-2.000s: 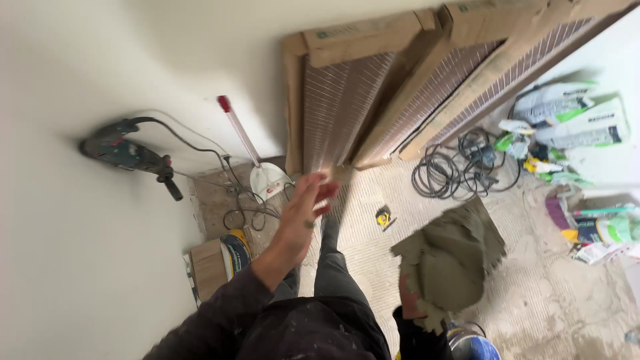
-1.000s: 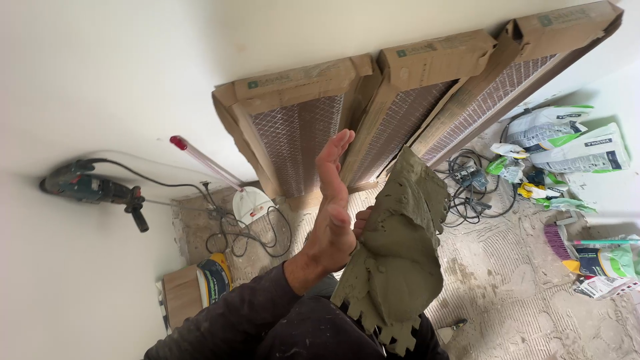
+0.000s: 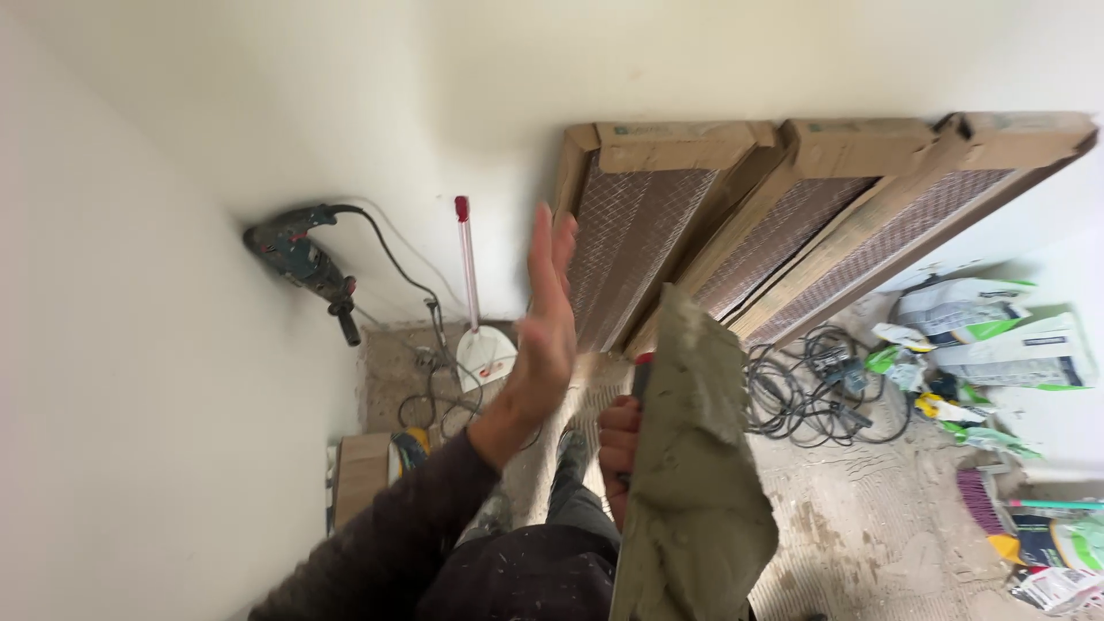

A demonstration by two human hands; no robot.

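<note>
My left hand (image 3: 548, 332) is raised in front of me, palm turned toward the trowel, fingers extended and holding nothing. Just right of it, my right hand (image 3: 619, 444) grips the handle of a notched trowel (image 3: 642, 379), whose blade stands steeply tilted. A thick layer of grey-green mortar (image 3: 703, 483) covers the blade's right-facing side and hides most of the metal. The trowel's lower end runs out of the view at the bottom.
Long cardboard-edged packs (image 3: 681, 147) lean on the wall. At left are a rotary hammer drill (image 3: 302, 259), its cord and a long-handled dustpan (image 3: 485, 358). Coiled cables (image 3: 806, 388), bags (image 3: 1009, 354) and a purple-bristled broom (image 3: 983, 500) lie at right on the ridged floor (image 3: 828, 526).
The mortar-covered trowel has come up from low at the right and is now tilted steeply beside my left hand. Its notched edge, visible a second ago, no longer shows.
</note>
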